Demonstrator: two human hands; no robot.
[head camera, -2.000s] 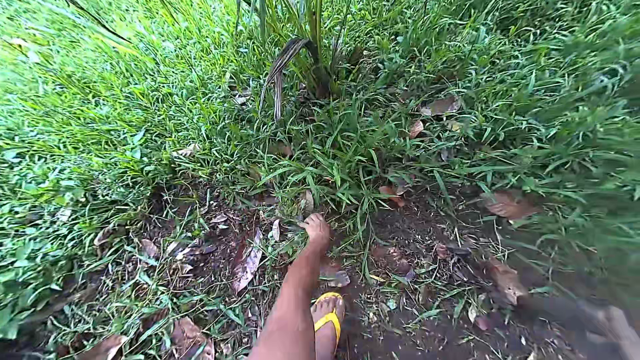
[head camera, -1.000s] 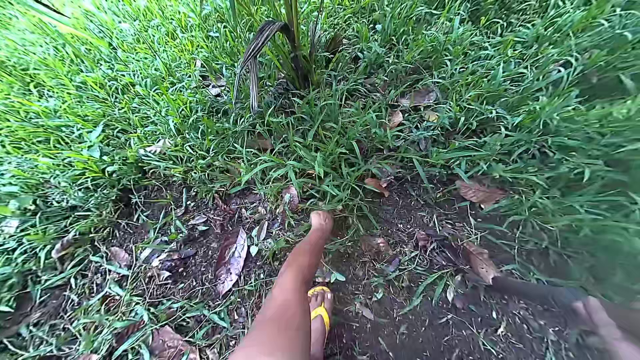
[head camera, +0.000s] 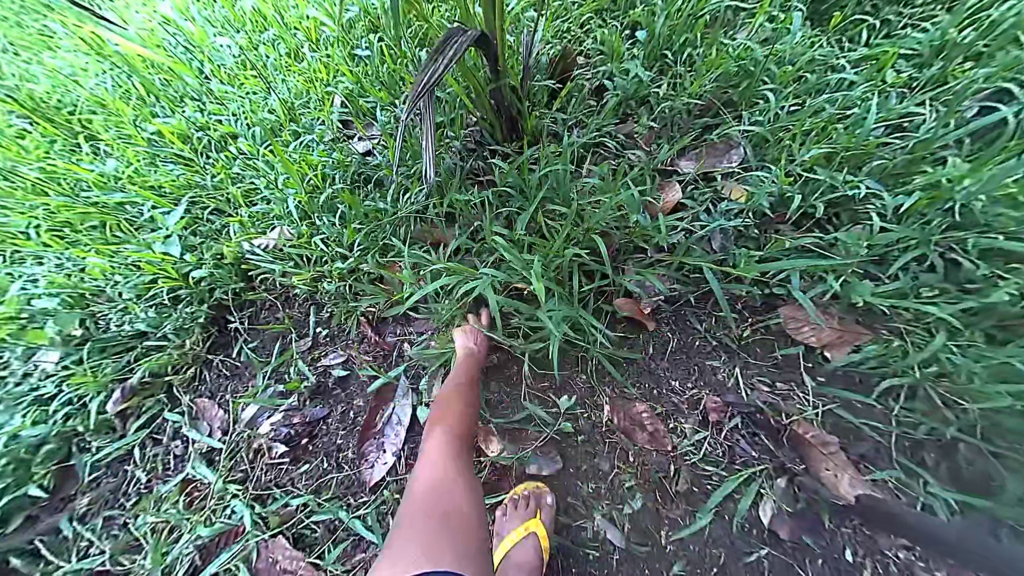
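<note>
My left hand (head camera: 472, 336) reaches down to the edge of a grass clump (head camera: 536, 296), its fingertips among the blades. Two fingers show, but the leaves hide whether they hold any grass. Just left of the wrist lies a long dry leaf (head camera: 388, 432). A dark, blurred long tool (head camera: 936, 532) enters at the lower right, its tip end near a brown leaf (head camera: 828, 460). My right hand is outside the view.
Below the forearm, a foot in a yellow flip-flop (head camera: 524, 532) stands on bare soil (head camera: 592, 488). A thick-stemmed plant (head camera: 504, 96) with a drooping withered leaf (head camera: 436, 72) rises beyond the clump. Several dry leaves litter the soil.
A second ago my right hand showed at the right edge on the dark tool; now only part of the tool is visible. My left hand has shifted a little left along the grass edge.
</note>
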